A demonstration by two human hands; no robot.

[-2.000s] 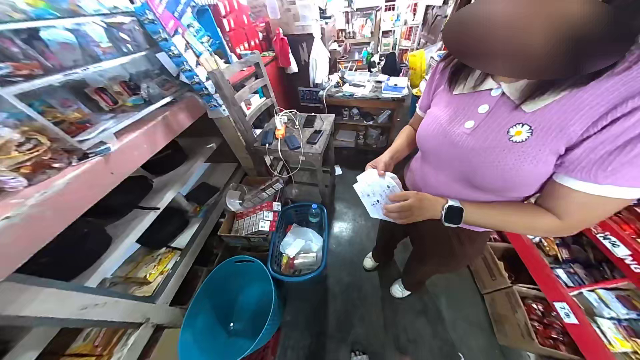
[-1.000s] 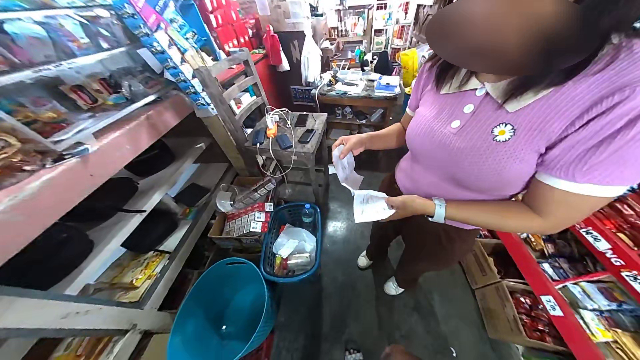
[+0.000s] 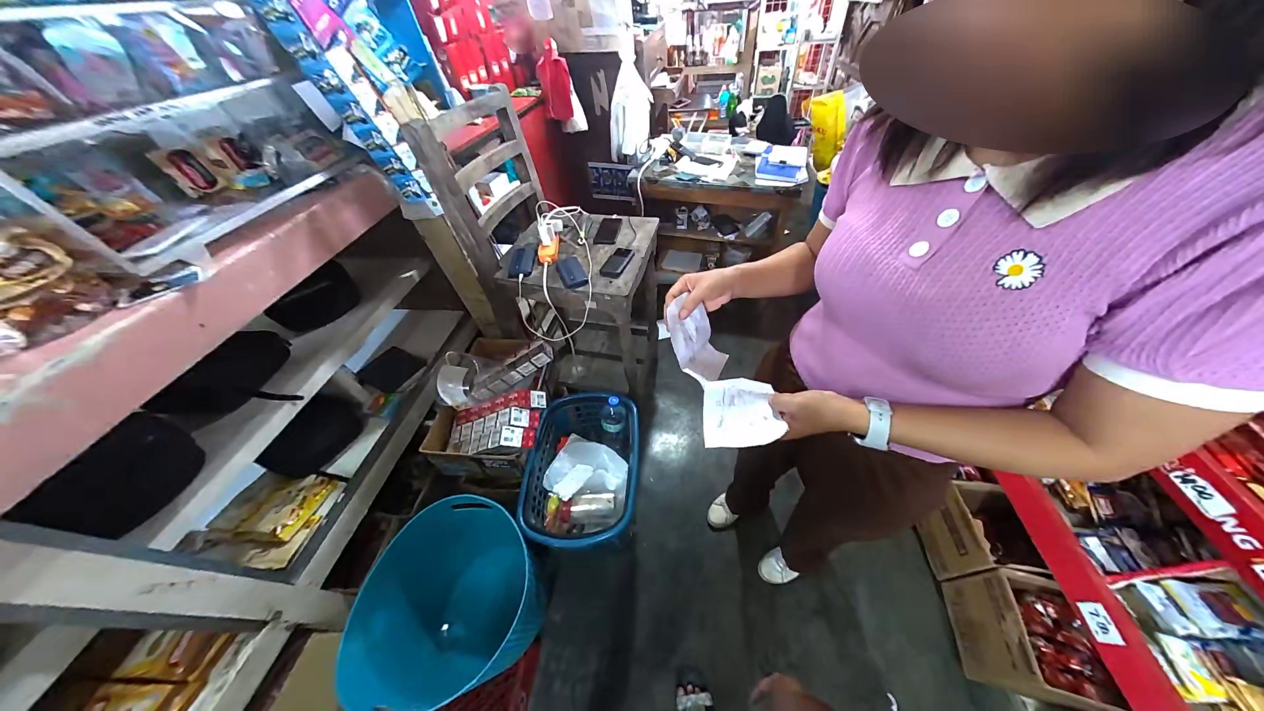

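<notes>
At the bottom edge of the head view, a small, blurred bit of skin may be my right hand (image 3: 785,693); its fingers and anything in it are hidden. My left hand is out of view. Facing me, a person in a purple knit polo shirt (image 3: 973,286) holds creased white papers in both hands. One hand pinches the upper strip of paper (image 3: 691,336); the other, below a white-strapped watch (image 3: 876,423), holds the lower printed sheet (image 3: 741,413).
A teal plastic tub (image 3: 439,592) and a blue basket (image 3: 632,474) with a bottle and plastic bags stand on the floor. Phones and cables lie on a wooden chair (image 3: 632,259). Shelves with black caps (image 3: 222,370) line the left; cardboard boxes (image 3: 973,632) and red racks (image 3: 1062,563) the right.
Two seconds ago the person held the papers close together in both hands; now the hands are apart, with the papers spread between them. The small skin shape at the bottom edge has come into view.
</notes>
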